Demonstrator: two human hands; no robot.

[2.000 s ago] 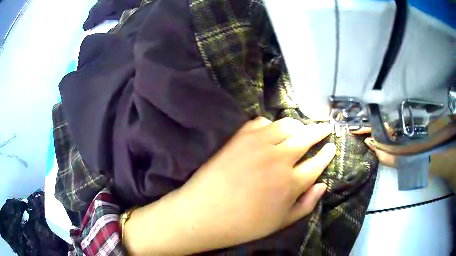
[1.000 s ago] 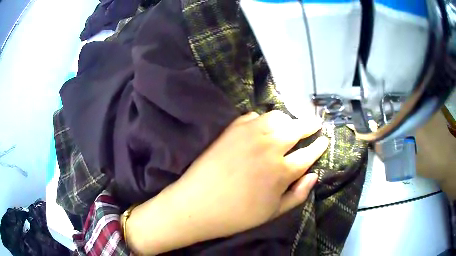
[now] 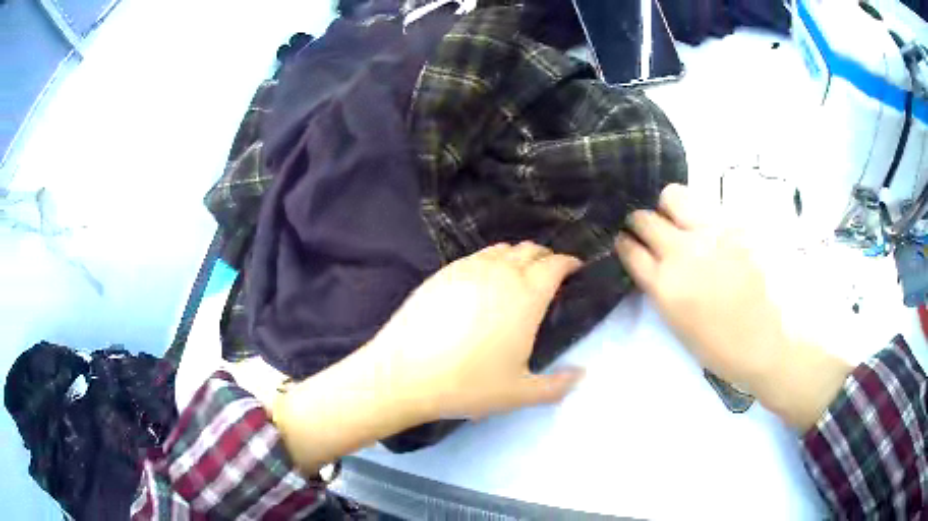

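A half-made garment lies bunched on the white table, with plain dark purple lining [image 3: 341, 204] at the left and dark plaid shell fabric [image 3: 580, 163] at the right. My left hand [image 3: 458, 331] rests on the garment's lower edge, thumb spread away from the fingers; fabric under the fingers is hidden. My right hand [image 3: 702, 285] has its fingertips on the plaid's right lower edge and grips it. The sewing machine head [image 3: 865, 102], white with a blue stripe, stands at the upper right, apart from the garment.
A mobile phone [image 3: 631, 46] lies at the top beside dark cloth [image 3: 722, 15]. A measuring strip [image 3: 438, 499] runs along the table's front edge. A dark garment heap [image 3: 81, 427] is at the lower left. A small dark metal piece [image 3: 729, 392] shows beneath my right forearm.
The garment is now away from the machine's needle area, and the machine appears farther right. My right hand has come out from behind the machine head onto the plaid. The phone has come into view.
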